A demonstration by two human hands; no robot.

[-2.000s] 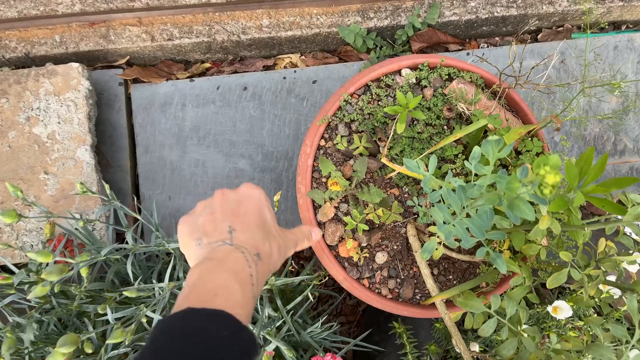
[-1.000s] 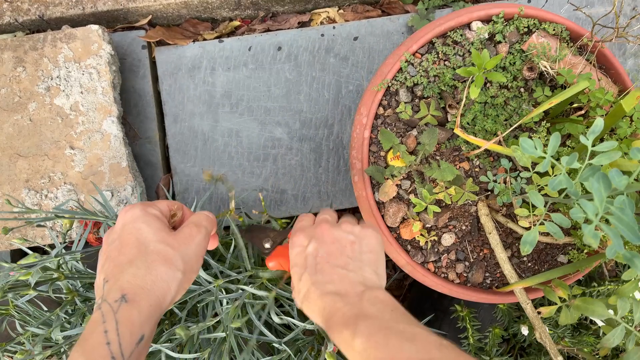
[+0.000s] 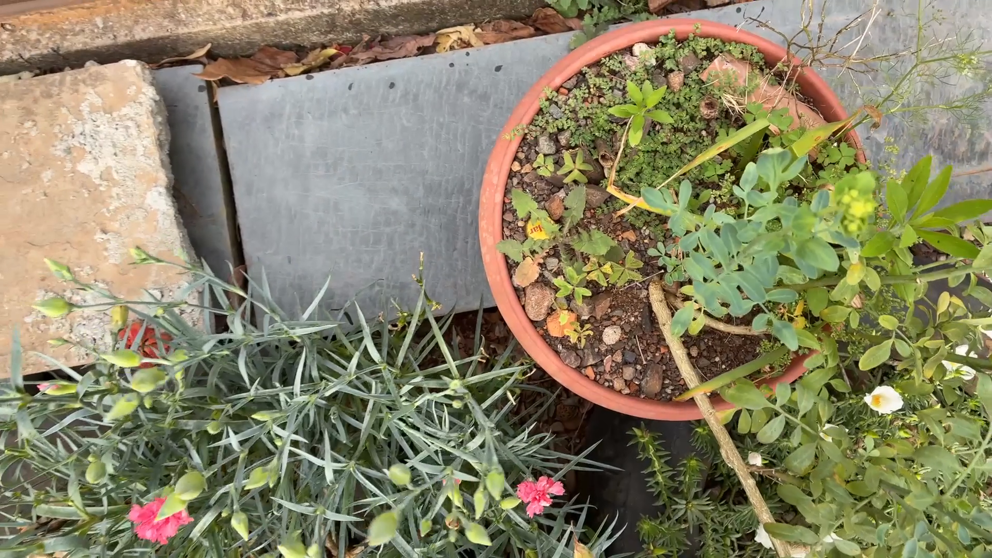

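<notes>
Neither my left hand nor my right hand is in the head view. A round terracotta-coloured plant pot (image 3: 502,271) holds gravelly soil with small weeds, stones and a blue-green leafy plant (image 3: 744,240). A bare woody stem (image 3: 694,380) crosses the pot's lower rim. To the pot's left grows a carnation-like plant (image 3: 333,418) with narrow grey-green leaves, green buds and pink flowers (image 3: 539,494). A red object (image 3: 145,341) sits partly hidden among its leaves, beside the stone slab.
A rough stone slab (image 3: 77,194) lies at the left. Grey flat panels (image 3: 349,170) run behind the plants, with dry leaves (image 3: 248,65) along a concrete ledge (image 3: 271,35). White-flowered greenery (image 3: 883,400) fills the lower right.
Both my hands, which were at the carnation-like plant with an orange-red object by the right one, have left the view. The leaves now spread over the place where they were.
</notes>
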